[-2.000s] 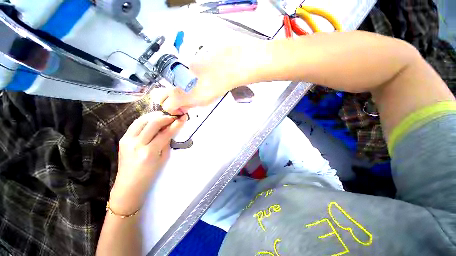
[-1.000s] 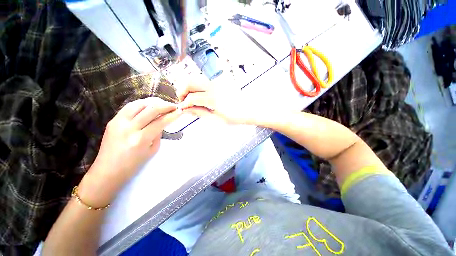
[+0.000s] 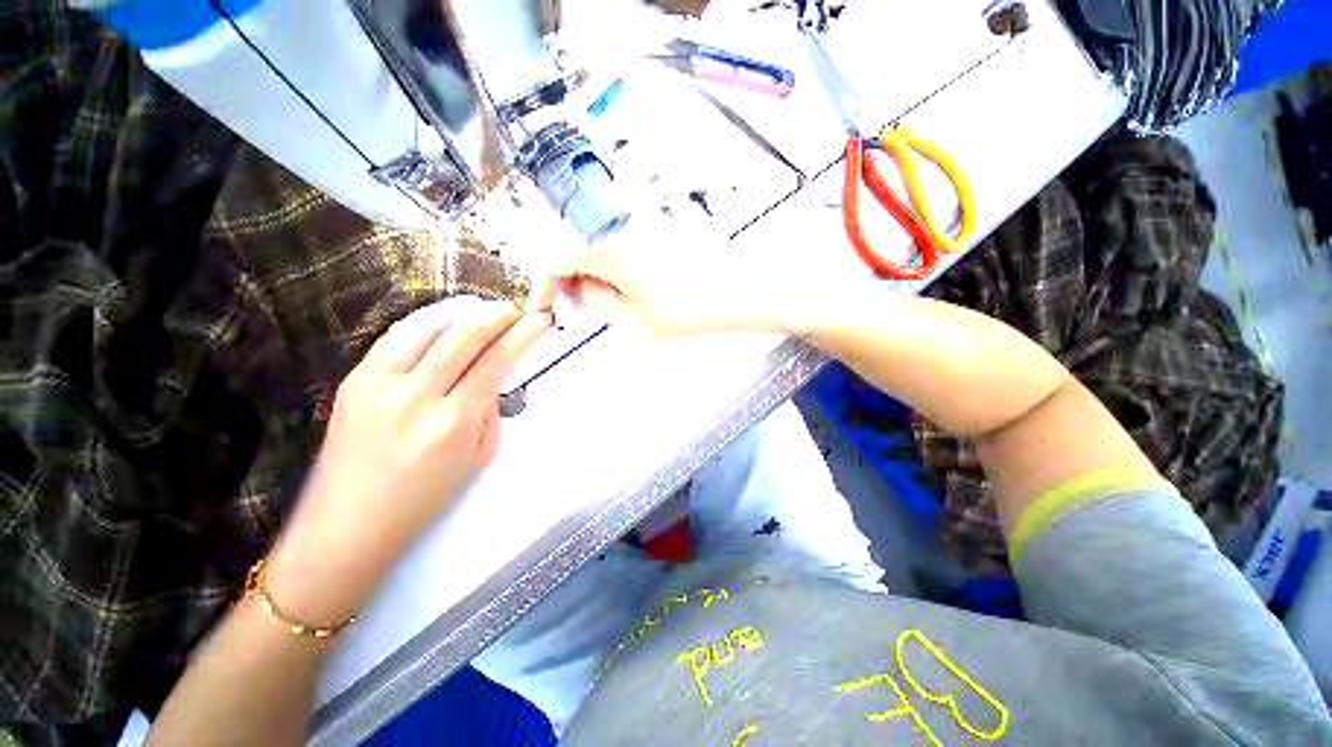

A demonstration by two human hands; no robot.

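Note:
The white sewing machine head (image 3: 278, 102) is at the upper left, with a shiny needle area (image 3: 453, 197) and a blue-grey round attachment (image 3: 592, 193). My left hand (image 3: 424, 401) and my right hand (image 3: 614, 292) meet fingertip to fingertip just in front of the needle area. They pinch a small dark fabric piece (image 3: 544, 310), mostly hidden by the fingers. My right hand is washed out by glare. The plaid garment piece (image 3: 132, 394) spreads left of and behind my left hand, up to the needle area.
On the white table (image 3: 482, 547) lie red-and-yellow-handled scissors (image 3: 920, 204), tweezers (image 3: 752, 134), pink snips (image 3: 745, 73) and dark scraps. A measuring-scale edge (image 3: 643, 496) runs along the front. Plaid cloth (image 3: 1139, 321) is heaped at right, with striped cloth (image 3: 1176, 66) above.
The view has shifted, bringing the scissors and the right heap more fully into sight. The hands stay joined at the fingertips; the right hand has drawn back from beside the round attachment.

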